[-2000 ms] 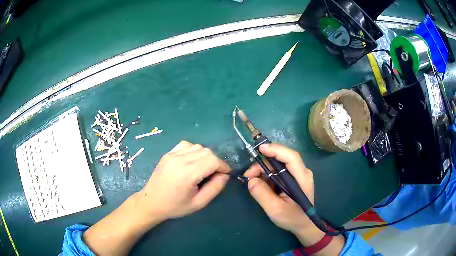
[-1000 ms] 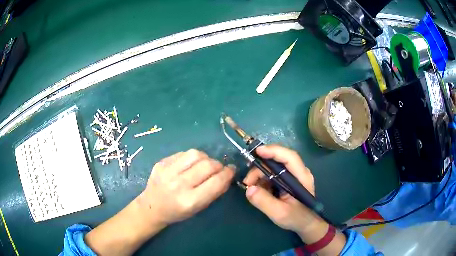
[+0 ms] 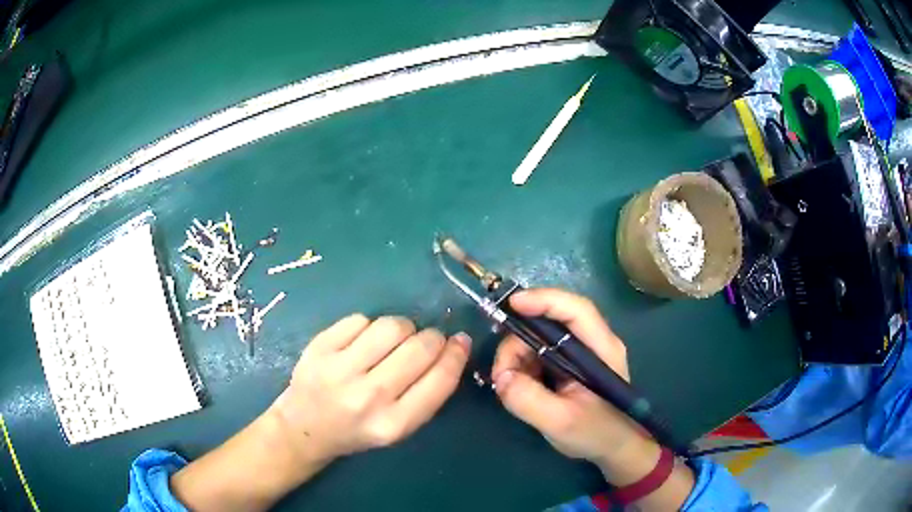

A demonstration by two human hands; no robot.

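Note:
My right hand [image 3: 565, 375] holds the black soldering iron [image 3: 570, 358], its metal tip and thin curved silver tube pointing up and left above the green mat. The thumb and fingertips of that hand also pinch a tiny dark part [image 3: 482, 379]. My left hand [image 3: 375, 385] is just left of it, fingers curled, its fingertips near the tiny part but apart from it. Whether the left fingers hold something is hidden. A pile of short white sticks [image 3: 222, 275] lies left of my left hand, beside a white component sheet [image 3: 115, 335] with rows of small marks.
Pale tweezers [image 3: 552, 132] lie at the upper middle. A brown tip-cleaning pot [image 3: 640, 245] stands right of the iron. Further right are a black box [image 3: 840, 290], a green-rimmed solder reel [image 3: 800, 100] and a black fan [image 3: 690, 55]. A white rail [image 3: 330, 88] curves across the back.
My hands have moved slightly apart, and the left has let go of the dark part between them. The iron's tip has shifted left and a little down.

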